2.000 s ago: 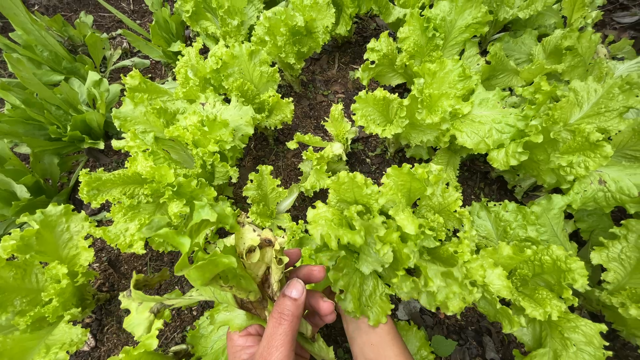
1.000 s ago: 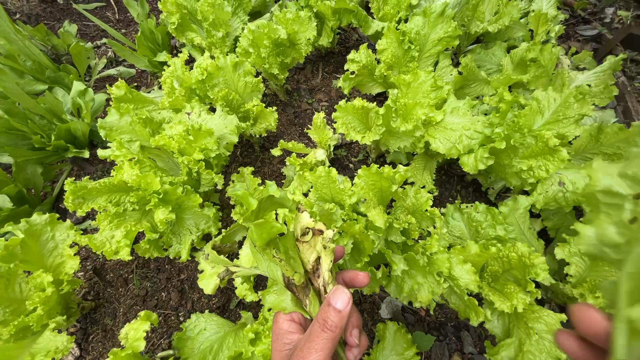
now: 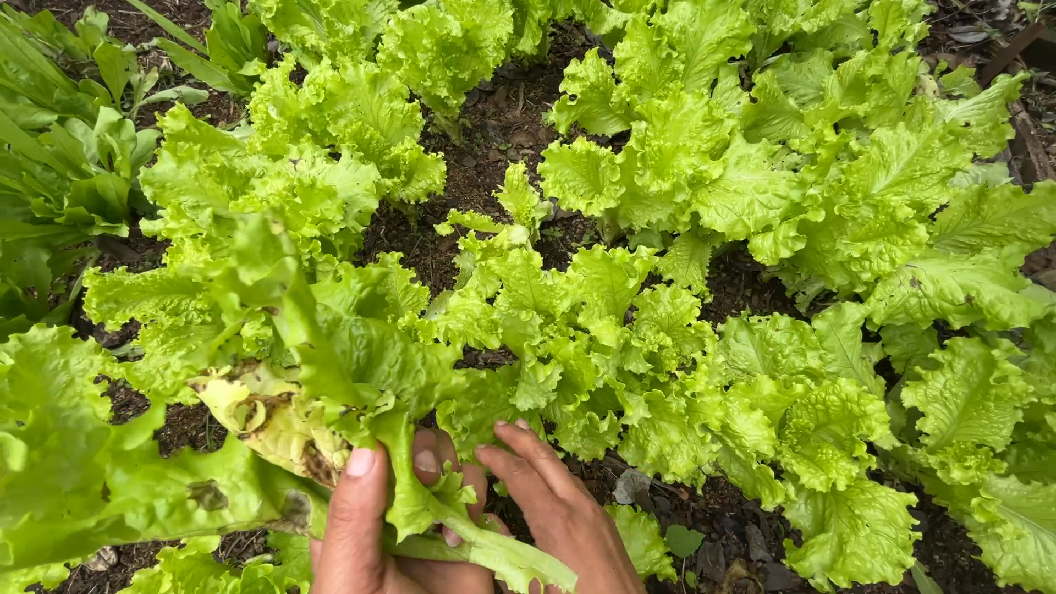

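Observation:
My left hand [image 3: 371,528], at the bottom centre, grips a bunch of picked lettuce leaves [image 3: 206,495] between thumb and fingers. The leaves spread to the left; among them is a yellowed, brown-spotted leaf [image 3: 276,421], and others have brown patches and holes. A pale leaf stalk [image 3: 511,557] sticks out at the right of the bunch, in front of both hands. Just right of my left hand is my right hand [image 3: 561,503], its fingers extended by the lower leaves of a growing lettuce plant [image 3: 577,338]. Its thumb and palm are hidden, so its hold cannot be told.
Rows of curly green lettuce [image 3: 701,148] grow in dark soil [image 3: 503,124] around the hands. Long-leaved green plants [image 3: 66,173] stand at the upper left. Dry leaf litter [image 3: 734,536] lies below the lettuce at the lower right, with woody debris [image 3: 1027,140] at the right edge.
My right hand, at the lower right with a leaf one second ago, is now beside my left hand. More large leaves are now in the bunch at my left hand.

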